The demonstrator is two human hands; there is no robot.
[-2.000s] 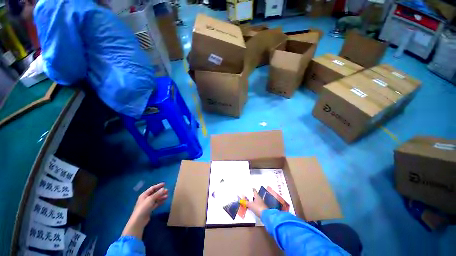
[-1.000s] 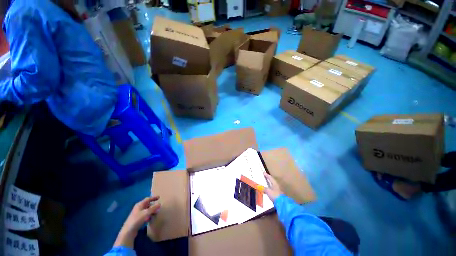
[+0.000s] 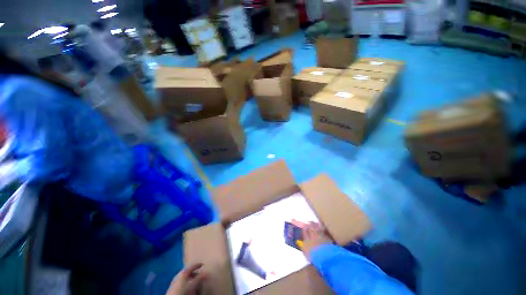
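Note:
An open shipping carton [image 3: 254, 191] stands in front of me, its flaps spread outward. White retail boxes [image 3: 271, 219] with dark device pictures lie flat inside it, side by side. My right hand [image 3: 313, 235] rests on the right box, fingers spread over its picture, with a small orange-yellow item at the fingers. My left hand [image 3: 187, 280] is at the left flap [image 3: 207, 253], low in the view and partly cut off by the bottom edge; its fingers are slightly curled and hold nothing visible. The picture is blurred.
A blue plastic stool [image 3: 167, 196] and a person in a blue smock [image 3: 63, 138] are at the left. Closed cartons [image 3: 340, 115] stand in a row ahead, with open cartons [image 3: 274, 92] behind left. Another carton [image 3: 458, 141] is at the right, above a person's foot.
The right box was tilted in the carton one second ago and now lies flat, with my right hand on top. My left hand is lower in the view. The camera has turned.

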